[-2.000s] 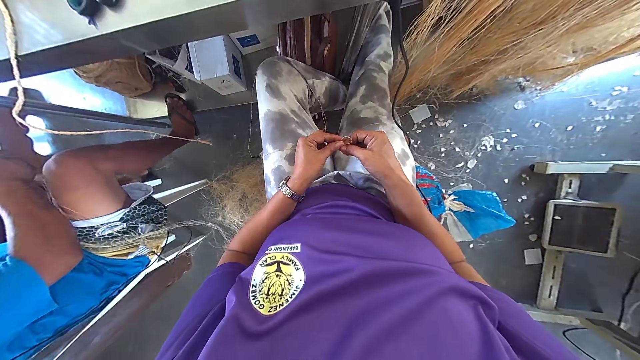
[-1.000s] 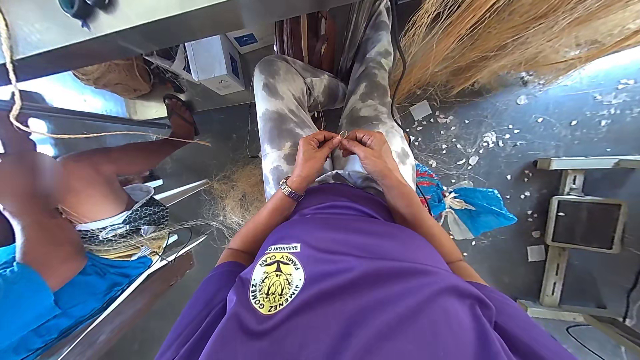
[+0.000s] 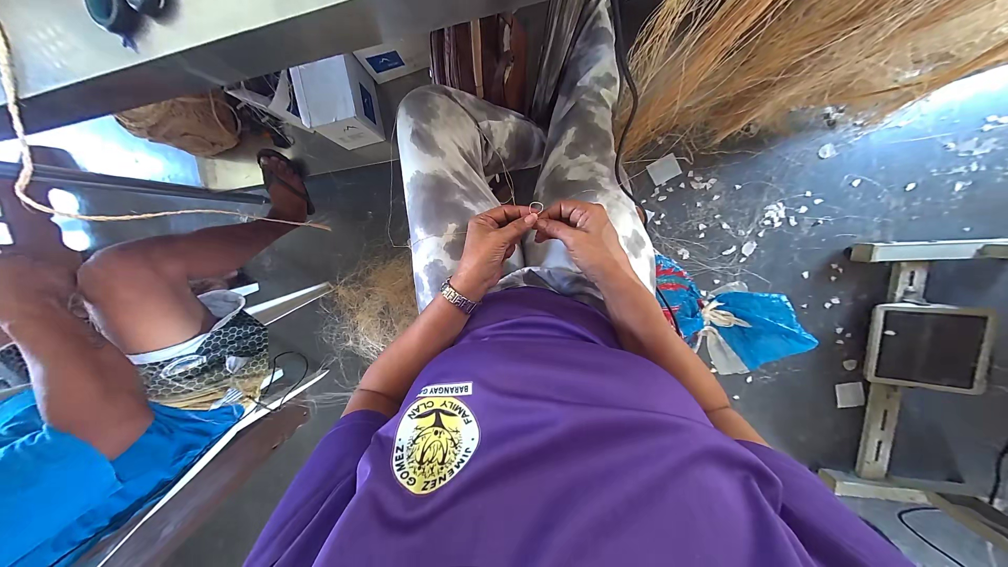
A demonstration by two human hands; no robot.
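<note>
Over my lap, my left hand [image 3: 496, 236] and my right hand [image 3: 579, 232] meet at the fingertips. Between them they pinch a thin pale fiber strand, which forms a small loop [image 3: 536, 207] just above the fingertips. Fine strands trail from there over the grey patterned trousers [image 3: 437, 181]. A metal-band watch sits on my left wrist [image 3: 458, 297]. The exact crossing of the strand is hidden by my fingers.
Long tan fibers [image 3: 756, 63] hang at upper right; a tangled fiber heap [image 3: 378, 303] lies left of my legs. A blue plastic bag [image 3: 760, 327] and white scraps are on the floor at right. A table edge [image 3: 236, 59] crosses upper left. Another person sits at left.
My hands stay together over my lap with only small finger movements. The other person's arm at left has shifted.
</note>
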